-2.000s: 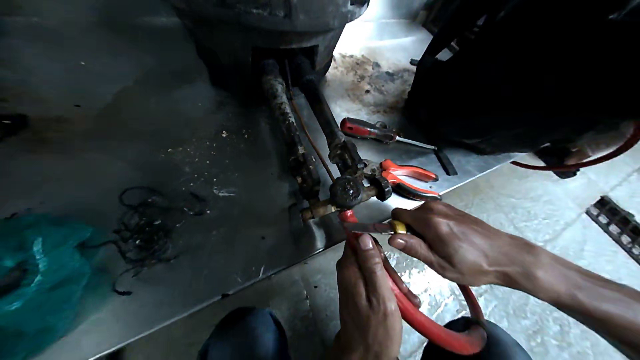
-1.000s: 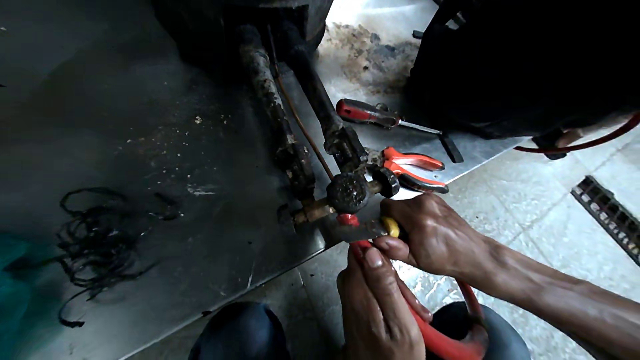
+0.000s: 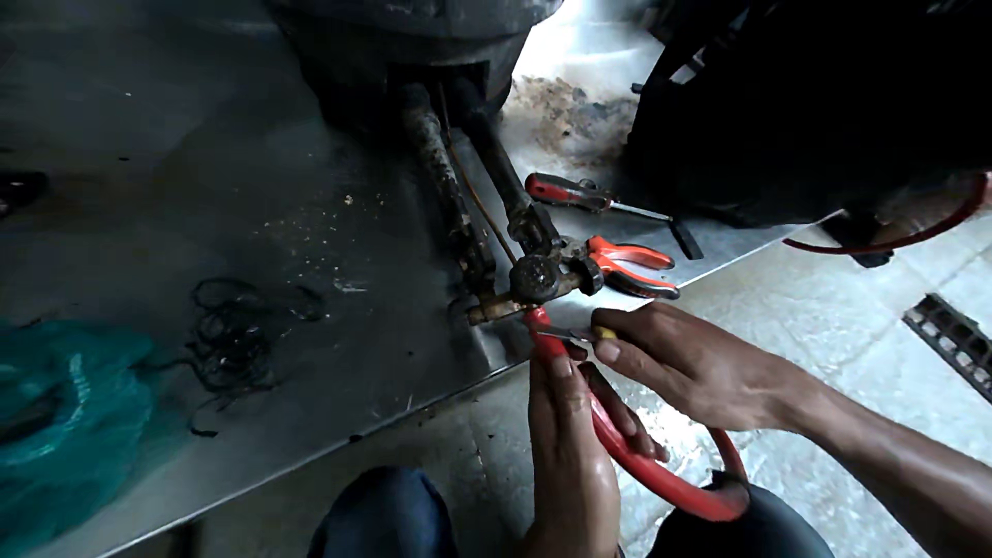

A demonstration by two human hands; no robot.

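My left hand (image 3: 573,442) holds a red rubber hose (image 3: 643,469) from below, close to its upper end. That end meets a brass fitting (image 3: 496,311) under a round black valve knob (image 3: 535,277). My right hand (image 3: 682,356) grips a small knife by its yellow handle (image 3: 604,333); the metal blade (image 3: 562,333) lies across the hose just below the fitting. Two dirty metal pipes (image 3: 446,174) and a thin copper tube (image 3: 477,198) run from the valve assembly to a dark metal housing (image 3: 349,85). The hose bends back beside my right knee.
Red-handled pliers (image 3: 632,256) and a red-and-black screwdriver (image 3: 570,192) lie right of the pipes on the metal sheet (image 3: 364,372). Black tangled strips (image 3: 232,333) and a green plastic bag (image 3: 70,418) are at left. A dark bulky object (image 3: 775,101) stands at upper right, a floor grate (image 3: 949,337) at far right.
A second ago the blade was closer to the hose end and hid part of it; now more red hose shows between blade and fitting. My left hand still holds the hose.
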